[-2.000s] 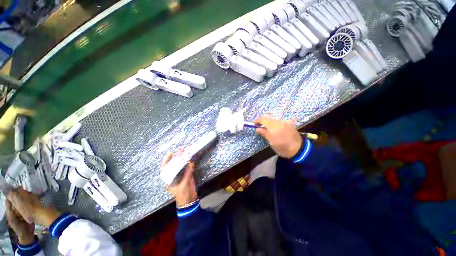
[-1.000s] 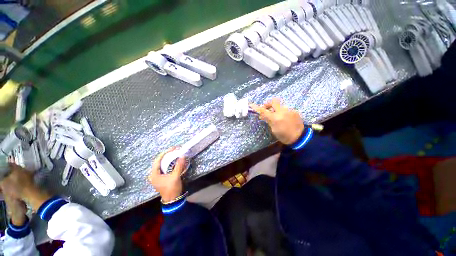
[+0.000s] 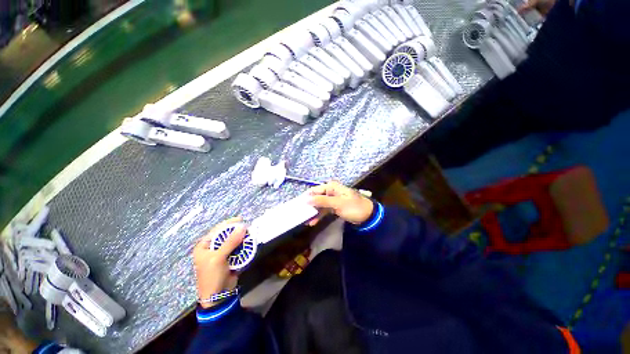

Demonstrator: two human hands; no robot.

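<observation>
A white handheld fan [image 3: 284, 220] is held over the bench's near edge, its round slotted head to the left and its flat handle pointing up right. My left hand [image 3: 220, 261] grips the fan head, thumb on the grille. My right hand [image 3: 342, 202] holds the far end of the handle. A swab with a white lumpy tip [image 3: 268, 173] lies on the bubble wrap mat [image 3: 200, 207] beyond the fan. Its thin dark stick runs toward my right hand, and its pale end shows past the fingers. Whether the hand touches the stick is unclear.
A slanting row of fans [image 3: 287, 104] lies along the green conveyor [image 3: 131, 69]. Two fans [image 3: 181, 140] lie left of it, and a small group [image 3: 425, 93] right. Loose white parts [image 3: 31, 252] and fans lie far left. Neighbours' sleeves show at both sides. A red stool [image 3: 532, 214] stands right.
My right hand has left its grip on the swab and now holds the handle end. The swab lies on the mat. The fan's grille faces up more. The view has shifted right.
</observation>
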